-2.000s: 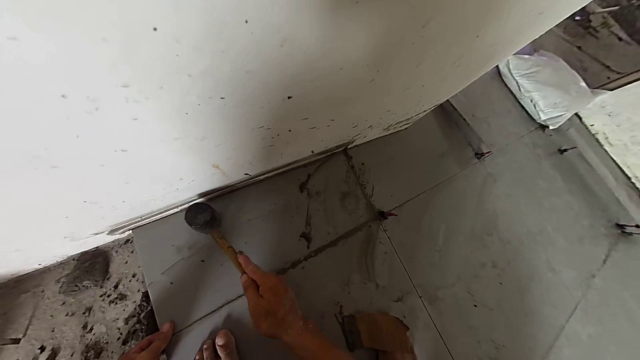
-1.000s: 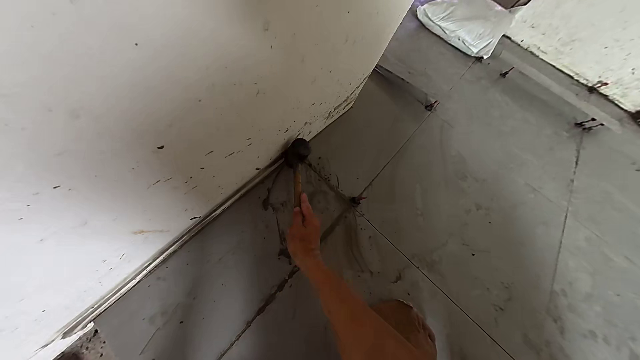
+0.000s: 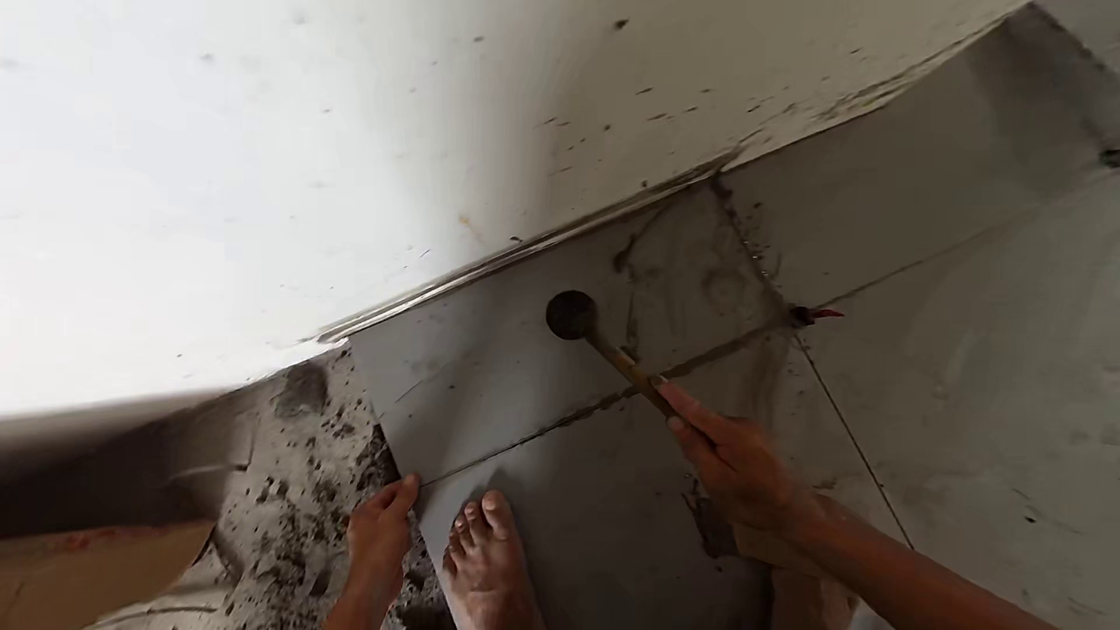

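My right hand (image 3: 731, 464) grips the wooden handle of a rubber mallet (image 3: 570, 315), whose dark round head is over the grey floor tile (image 3: 499, 350) beside the wall. Down at the tile's outer corner, where a joint meets the edge, my left hand (image 3: 382, 525) touches the edge with its fingertips and holds no tool. A dark, mortar-smeared joint runs between this tile and the neighbouring tile (image 3: 604, 516). A red-tipped tile spacer or clip (image 3: 814, 315) stands where the joints cross.
A white wall (image 3: 350, 157) with dark splashes borders the tiles. Rough ground with mortar crumbs (image 3: 297, 507) lies at the left, near a brown sheet (image 3: 105, 569). A bare foot (image 3: 490, 560) rests on the near tile. More grey tiles (image 3: 989, 394) extend to the right.
The mallet has moved from the wall edge near the tile joint back over the tile's middle, still in my right hand. My left hand, out of view one second ago, shows at the tile corner.
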